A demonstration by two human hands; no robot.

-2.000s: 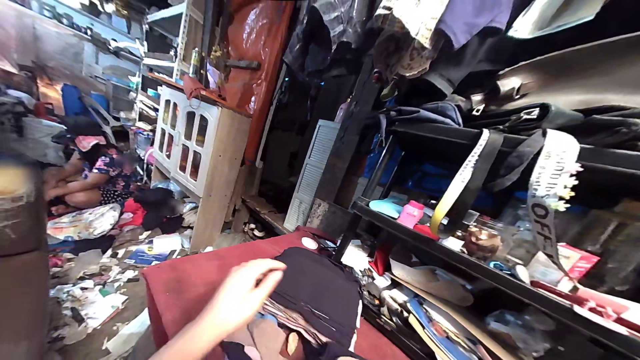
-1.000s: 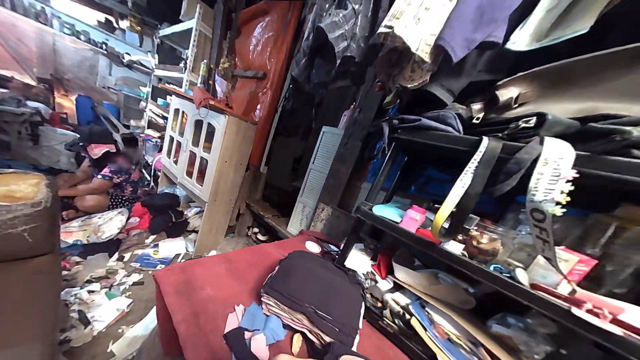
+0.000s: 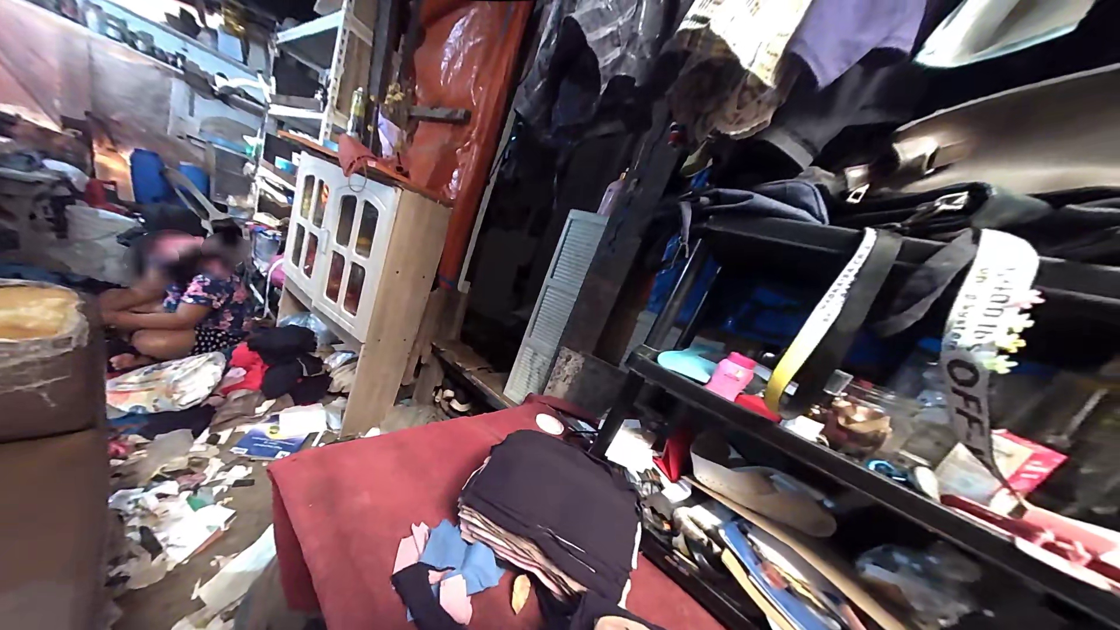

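Neither of my hands can be clearly made out. A tan patch at the bottom edge, below the stack, is too cut off to identify. A stack of folded fabric pieces [image 3: 551, 494], dark on top with pinkish and dark layers below, lies on a red cloth-covered surface [image 3: 376, 499]. Blue fabric scraps [image 3: 461, 560] and pink scraps [image 3: 455, 599] lie against its left side, with a dark scrap [image 3: 420, 595] beside them. A small yellowish-brown piece [image 3: 521, 593] sits just below the stack. A round white object [image 3: 549, 424] rests near the far edge of the red surface.
A black shelf rack [image 3: 787, 455] with hanging straps, a pink bottle [image 3: 731, 374] and clutter stands at right. Scraps [image 3: 175, 525] litter the floor at left, near a wrapped brown object [image 3: 48, 455]. A person [image 3: 188, 306] sits on the floor beyond, beside a white-doored cabinet [image 3: 337, 241].
The hand and forearm that reached over the red surface beside the stack two seconds ago have gone from there. The blue and pink scraps left of the stack now show plainly.
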